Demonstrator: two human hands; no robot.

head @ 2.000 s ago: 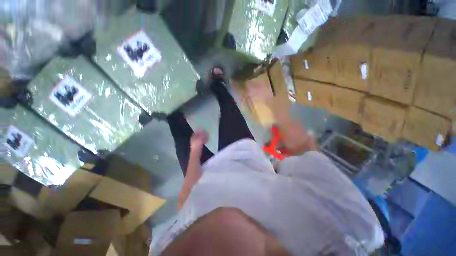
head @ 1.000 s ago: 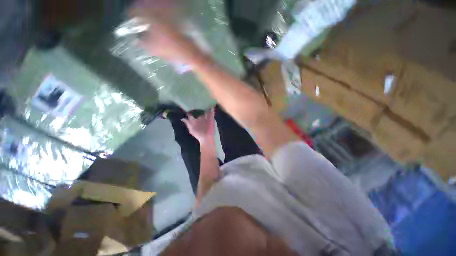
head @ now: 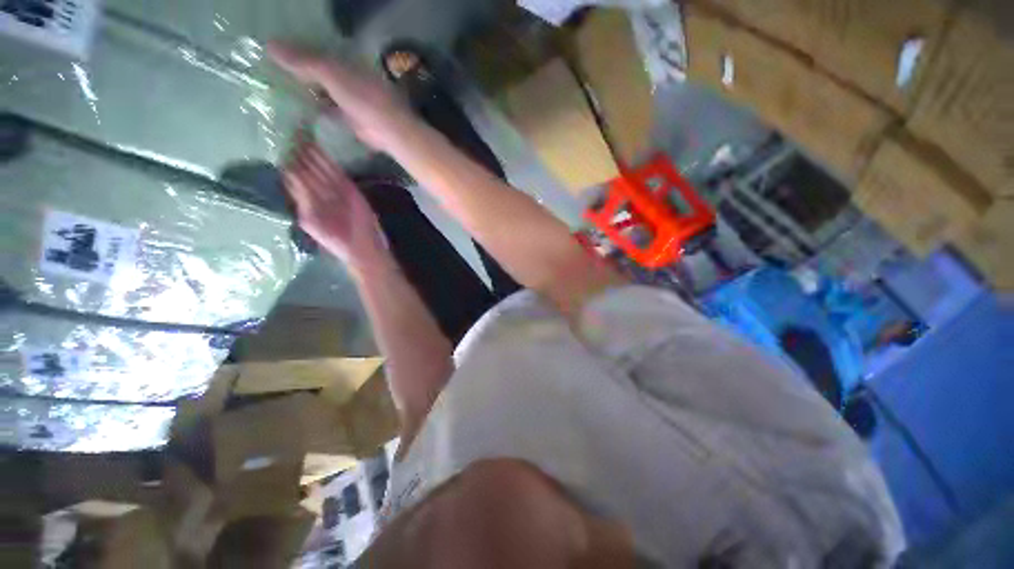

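Observation:
Large grey-green cases in shiny clear film [head: 184, 272] stand in a row on the left, with white labels showing black pictures. My right hand [head: 339, 89] reaches across to the upper left with fingers extended, over or against the side of an upper case. My left hand [head: 330, 211] is just below it, fingers extended at the end of a case. Both hands look open and hold nothing visible. I cannot tell whether the fingertips touch the film.
Open brown cartons [head: 261, 439] lie at lower left. A red plastic stool [head: 653, 211] stands right of my legs. Long closed brown cartons [head: 801, 89] are stacked at upper right. A person in blue [head: 778, 322] and blue surfaces [head: 956, 389] are at the right. My legs stand on grey floor.
The view has swung, and the cases now fill more of the left side. My left hand has moved from near my legs up to the cases. The red stool shows more fully.

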